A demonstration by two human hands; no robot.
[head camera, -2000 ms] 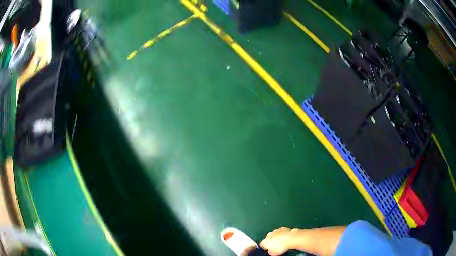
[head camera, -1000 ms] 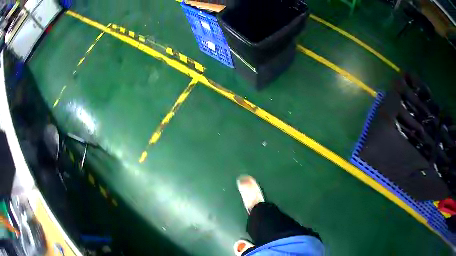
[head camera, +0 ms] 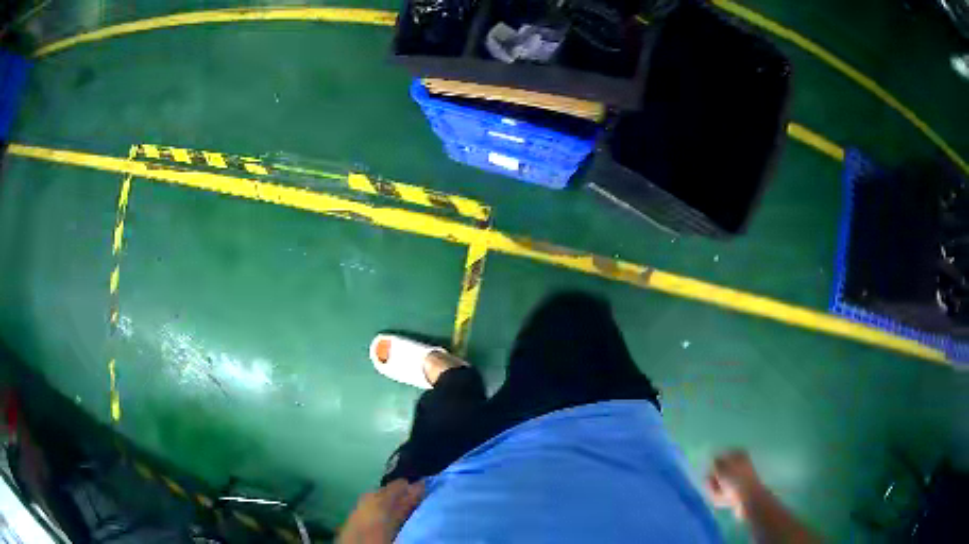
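Note:
My left hand hangs low at the bottom edge, partly cut off, with no held object visible. My right hand is at the lower right, blurred and loosely curled, and nothing shows in it. Neither hand touches anything in front. Ahead at the top, a black foam tray with dark compartments holds a silvery bagged bundle and dark cables. The tray sits above a tan board and a blue crate.
A large black bin stands right of the blue crate. Dark units lie on a blue pallet at far right. Yellow floor lines cross the green floor. A dark stand or chair base is at lower left.
The view has turned right to left across the floor and moved closer to the blue crate and bin. The black tray above the crate and both hands have come into view.

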